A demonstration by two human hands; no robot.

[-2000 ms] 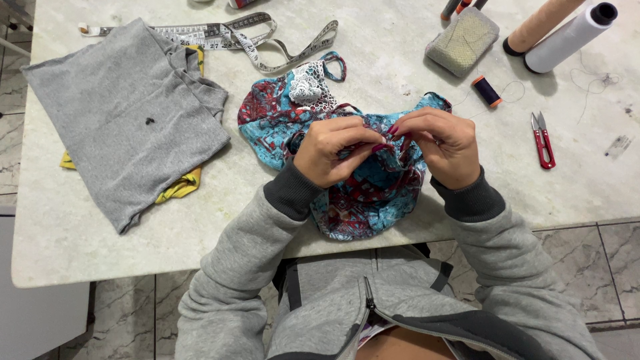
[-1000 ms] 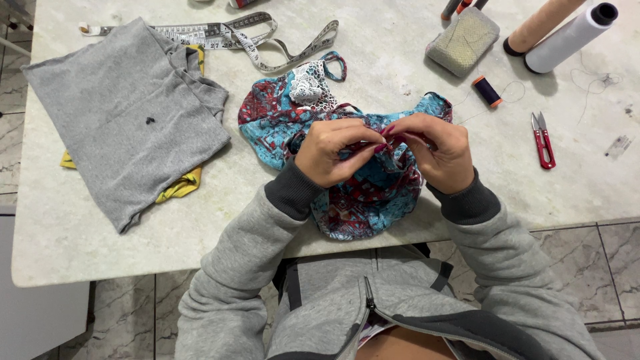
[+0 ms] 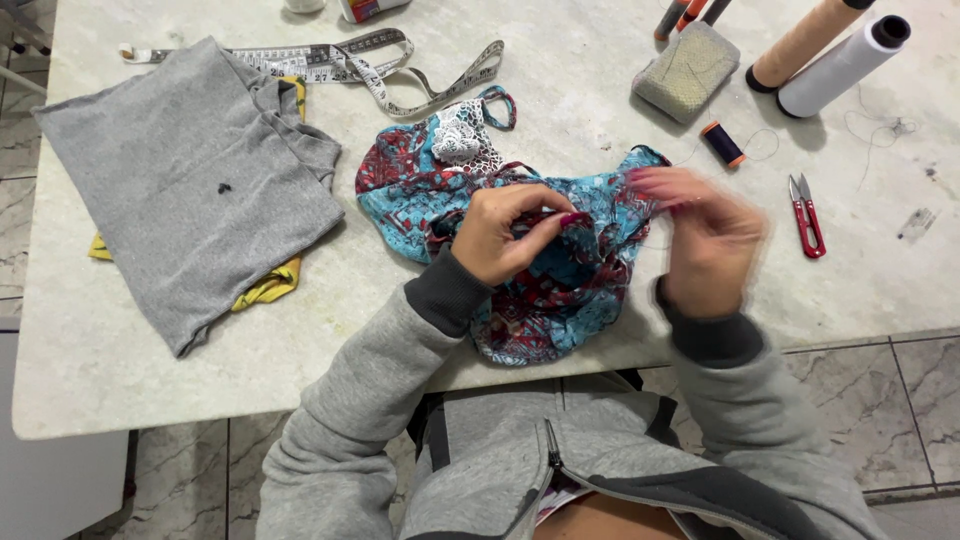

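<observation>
A blue and red patterned garment (image 3: 555, 315) with white lace trim (image 3: 460, 135) lies bunched on the stone tabletop in front of me. My left hand (image 3: 517, 229) pinches a fold of it between thumb and forefinger near the middle. To the right, my right hand (image 3: 701, 232) is blurred by motion above the garment's right edge. Its fingers point left, and a short curve of thread shows just below them. Whether the right fingers hold a needle or thread cannot be made out.
A folded grey garment (image 3: 180, 180) lies over a yellow cloth (image 3: 274, 285) at left, beside a tape measure (image 3: 375, 75). At right are a pincushion (image 3: 686, 71), a dark thread spool (image 3: 722, 144), red thread snips (image 3: 807, 217) and two large thread cones, one white (image 3: 840, 67).
My right hand has moved right, away from my left hand, which it was close against in both earlier frames. My left hand stays at the same fold.
</observation>
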